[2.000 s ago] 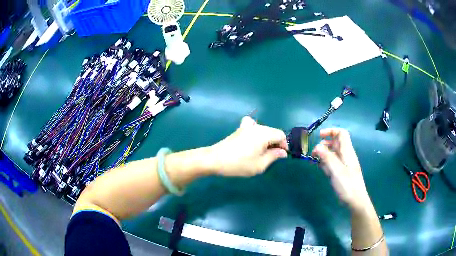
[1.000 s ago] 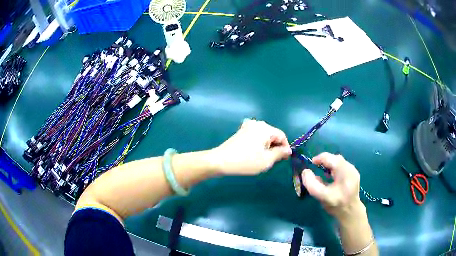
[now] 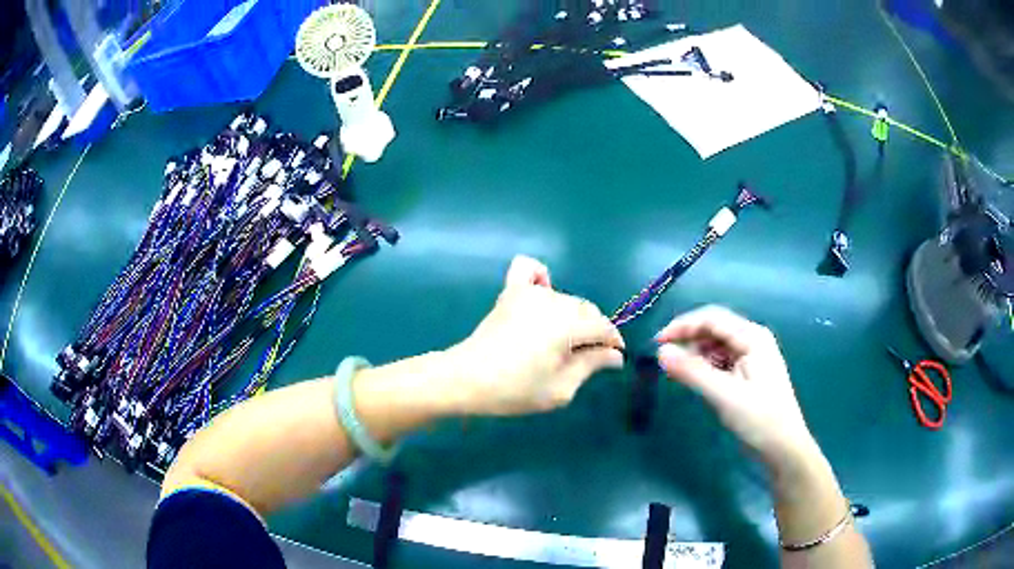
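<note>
The wire harness [image 3: 673,272] lies mid-table, its twisted coloured wires running up right to a white label and dark connector. My left hand [image 3: 556,350] pinches its lower end between thumb and fingers. A black tape roll [image 3: 644,391] hangs just below, between my hands, seen edge-on and blurred. My right hand [image 3: 728,372] is right of the roll, thumb and fingers bent close together at the harness; whether it grips a wire or tape is hidden.
An untaped harness pile [image 3: 195,289] lies left. A white fan [image 3: 350,89], blue bin [image 3: 217,56], black bundle [image 3: 489,89] and drawing sheet [image 3: 767,95] lie beyond. Orange-handled scissors [image 3: 927,391] and a grey machine [image 3: 945,295] are right. A steel strip [image 3: 512,538] lies near.
The tape roll has moved from beside the harness to hanging below it. My right hand has moved up slightly. The view has shifted a little.
</note>
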